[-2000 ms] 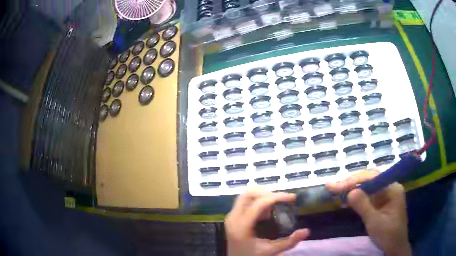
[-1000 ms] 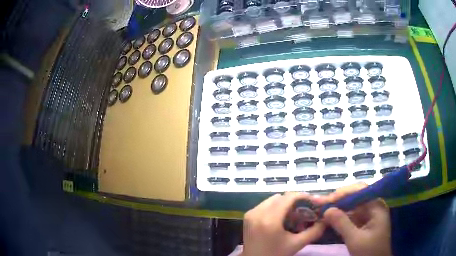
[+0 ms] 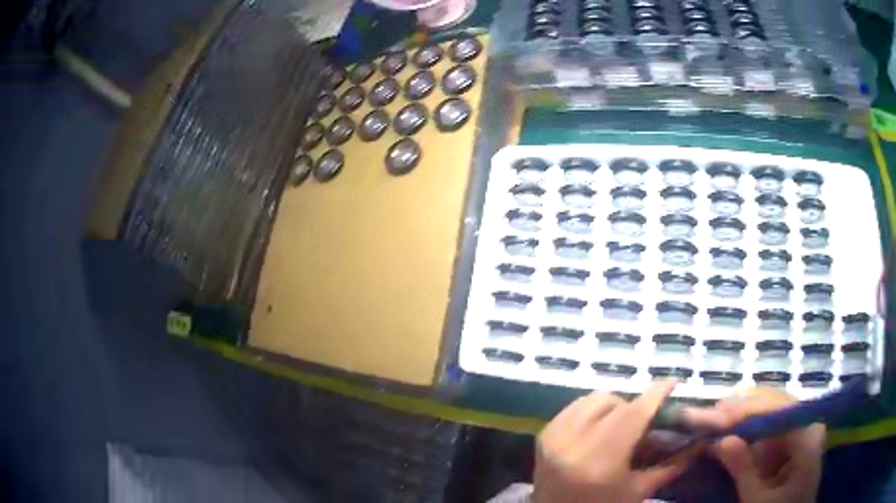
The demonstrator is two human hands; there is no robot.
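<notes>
My left hand (image 3: 601,447) is at the bottom, right of centre, closed around a dark round part (image 3: 660,450) mostly hidden by the fingers. My right hand (image 3: 776,452) touches it from the right and holds a blue pen-like test probe (image 3: 806,413), whose tip end lies at the part. The exact contact is hidden. Just beyond the hands is the white parts tray (image 3: 855,216), with rows of dark-rimmed parts standing on edge. Its upper right corner has bare white cells. At left, the tan cardboard sheet (image 3: 354,265) bears round parts (image 3: 403,155) lying face up in its upper half.
Clear blister trays (image 3: 678,74) with dark parts stand behind the white tray. A tall ribbed stack of packed trays (image 3: 206,167) stands at far left. A pink fan base (image 3: 444,12) shows at the top edge. Yellow tape (image 3: 393,395) edges the green mat.
The view has swung right-to-left, so tray and cardboard appear farther right. The round part, visible face-on in my left hand before, is now mostly covered by fingers. The probe lies flatter.
</notes>
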